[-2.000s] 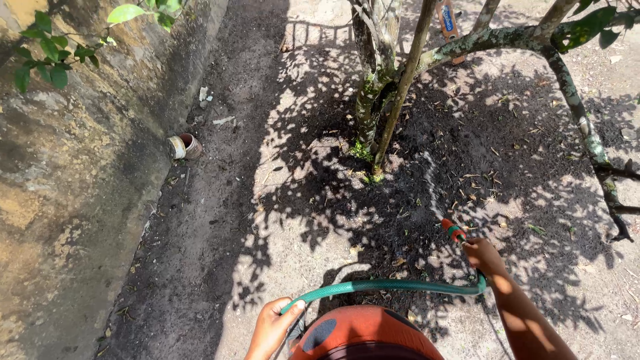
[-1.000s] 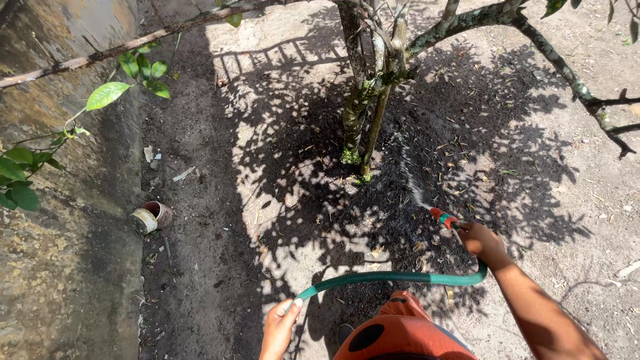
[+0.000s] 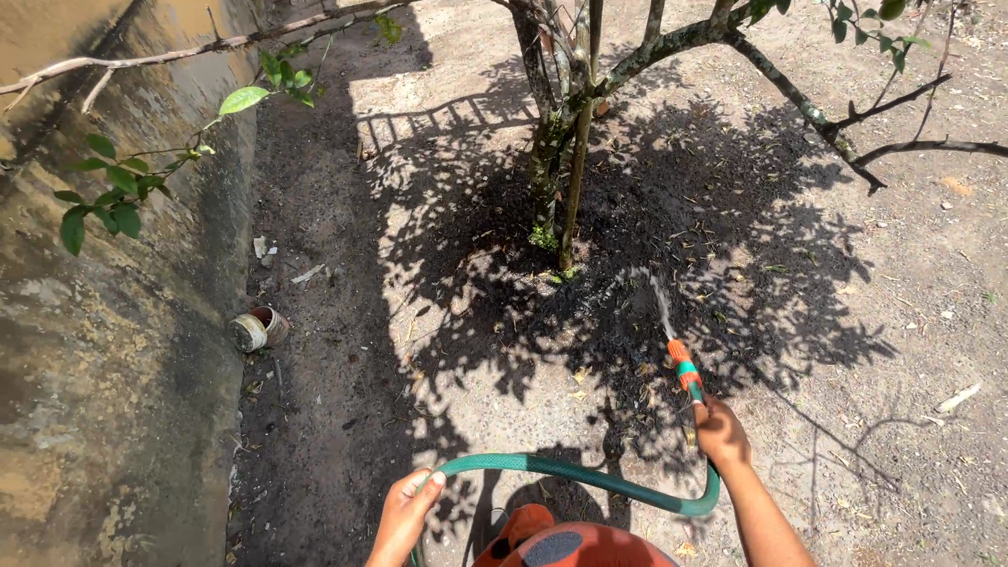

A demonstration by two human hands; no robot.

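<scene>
My right hand grips a green garden hose just behind its orange and green nozzle. Water streams out of the nozzle and falls on the dark, wet soil to the right of the tree trunk. The green hose curves across in front of my body to my left hand, which is closed around it at the lower middle. Below the left hand the hose runs down and is mostly hidden.
A stained wall runs along the left side. Near its foot lie small pots and pale scraps. A bare branch crosses the upper left, with a leafy twig hanging under it. Another thick branch reaches out to the right.
The view has shifted, and the branch at upper left has come into sight. Both hands keep their hold on the hose. Water flows in all the frames and now lands closer to the trunk's base.
</scene>
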